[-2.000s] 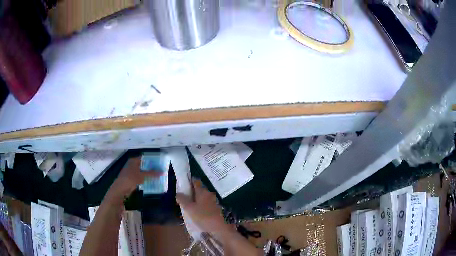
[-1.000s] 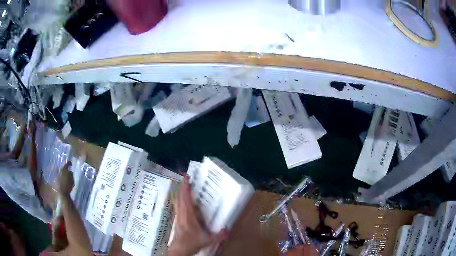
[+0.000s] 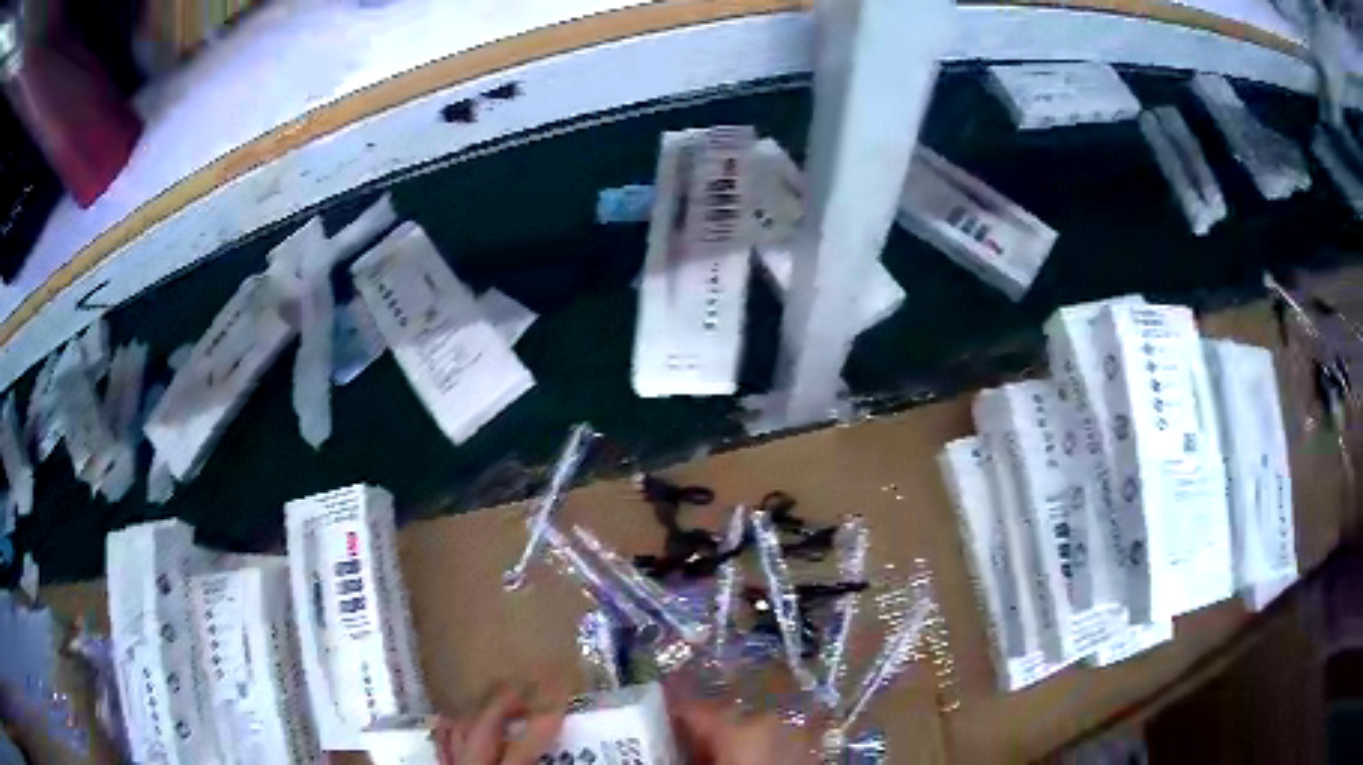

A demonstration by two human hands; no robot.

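My left hand and my right hand are at the bottom edge, blurred and partly cut off. Between them they hold a white printed retail box, of which only the upper end shows. More retail boxes stand close together at the left. Just beyond my hands lies a pile of clear-wrapped slim parts with dark coiled cables among them.
Another row of retail boxes is on the brown work surface at the right. Loose boxes and papers lie on the dark green belt behind. A pale metal support crosses the belt. A white shelf is above.
The view has turned right. The boxes that one hand held are no longer raised over the surface; a further box stands in the left group. Both hands are now together at the bottom edge.
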